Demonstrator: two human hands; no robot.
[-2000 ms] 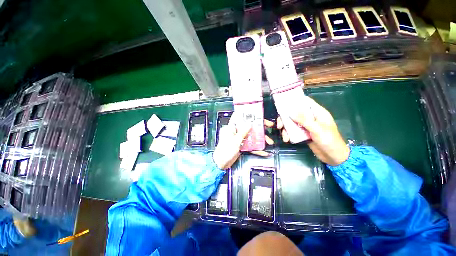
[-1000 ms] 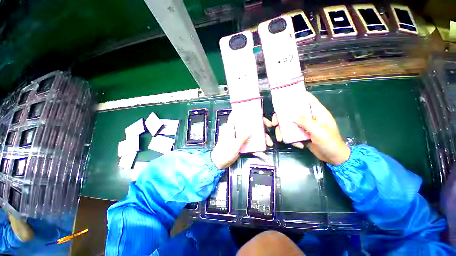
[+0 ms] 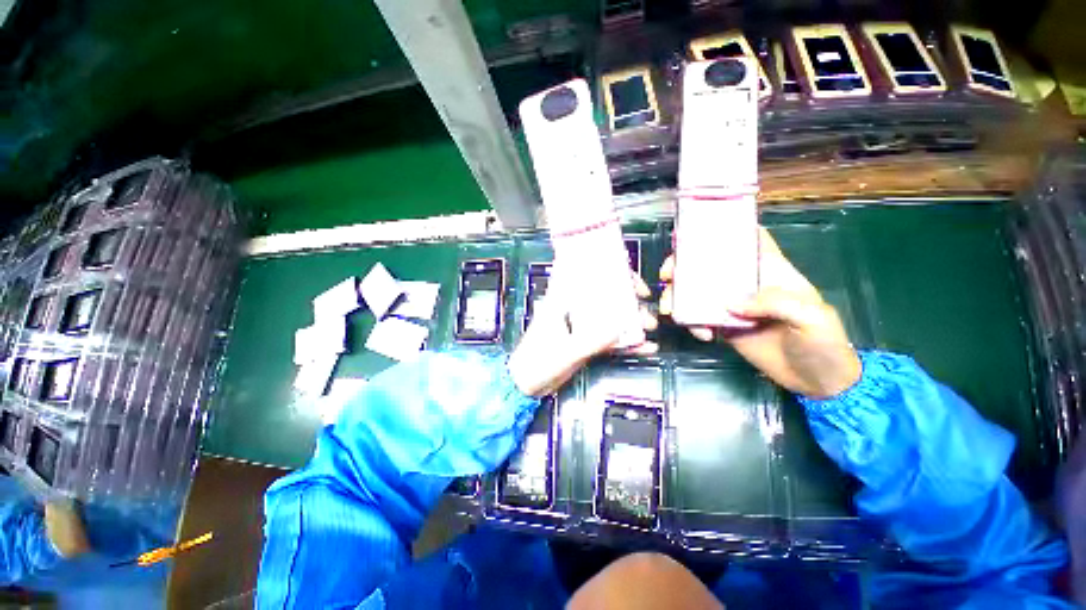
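Note:
My left hand (image 3: 569, 331) holds an open pale pink flip phone (image 3: 580, 179) by its lower end, tilted slightly left. My right hand (image 3: 780, 312) holds a second open flip phone (image 3: 717, 149), nearly upright. Each has a round dark disc at the top and a pink hinge line across the middle; both surfaces look washed out by glare. My fingers hide parts of the lower halves. Below them a clear blister tray (image 3: 724, 441) holds dark-faced phones in pockets, one (image 3: 629, 462) at front centre and another (image 3: 481, 300) at back left.
White rectangles (image 3: 397, 338) lie loose at left. Stacked ribbed trays (image 3: 101, 322) stand at the left edge. A metal post (image 3: 459, 101) rises behind. Gold-framed phones (image 3: 831, 60) stand in a row at the back. Another person's hand (image 3: 66, 527) shows at lower left, near an orange stick-like object (image 3: 176, 548).
The two held phones have spread apart at their tops. The right one has moved right and turned more upright; the left one leans further left. Both stay held.

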